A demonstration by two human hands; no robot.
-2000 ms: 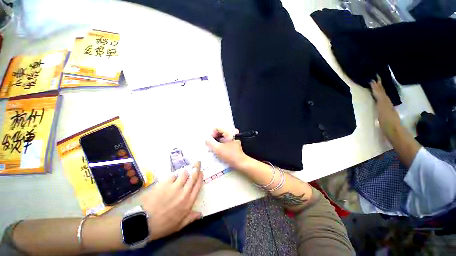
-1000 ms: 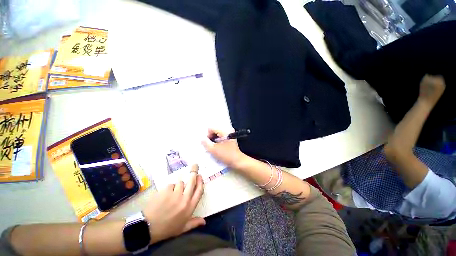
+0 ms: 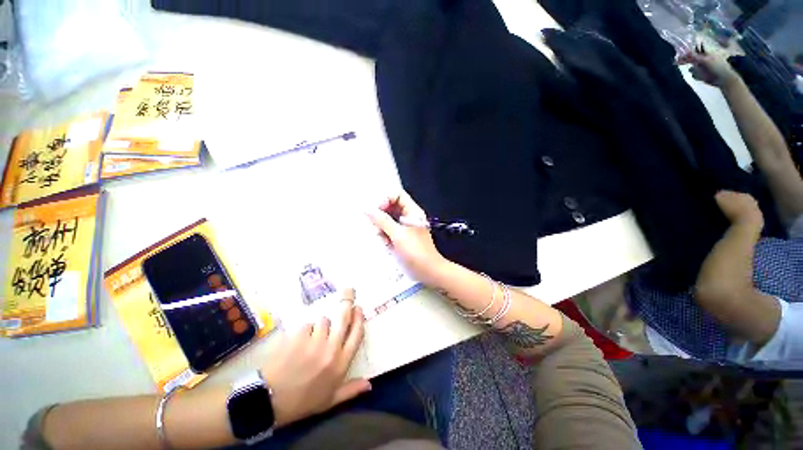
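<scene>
My right hand (image 3: 407, 235) holds a thin black pen (image 3: 451, 227) over the white style sheet (image 3: 290, 211), its outer end pointing right over the black coat; the tip is hidden by my fingers. My left hand (image 3: 319, 356) lies flat on the sheet's lower edge, just below the small garment picture (image 3: 315, 285). It holds nothing. A dark strip runs along the sheet's top edge. The smartphone (image 3: 201, 303), showing a calculator with orange keys, lies on a yellow book (image 3: 134, 279) left of the sheet. The black coat (image 3: 467, 132) lies right of the sheet.
Several yellow delivery-note books (image 3: 53, 255) lie at the left. A clear plastic bag (image 3: 79, 44) is at the back left. At the right, a neighbour's hands (image 3: 740, 211) handle a second black garment (image 3: 643, 114) that meets the coat. The white table's front edge (image 3: 493, 330) is close to my body.
My right hand with the pen has moved slightly up and right on the sheet. The neighbour's black garment has spread left toward the coat, and one neighbour's arm now reaches far back.
</scene>
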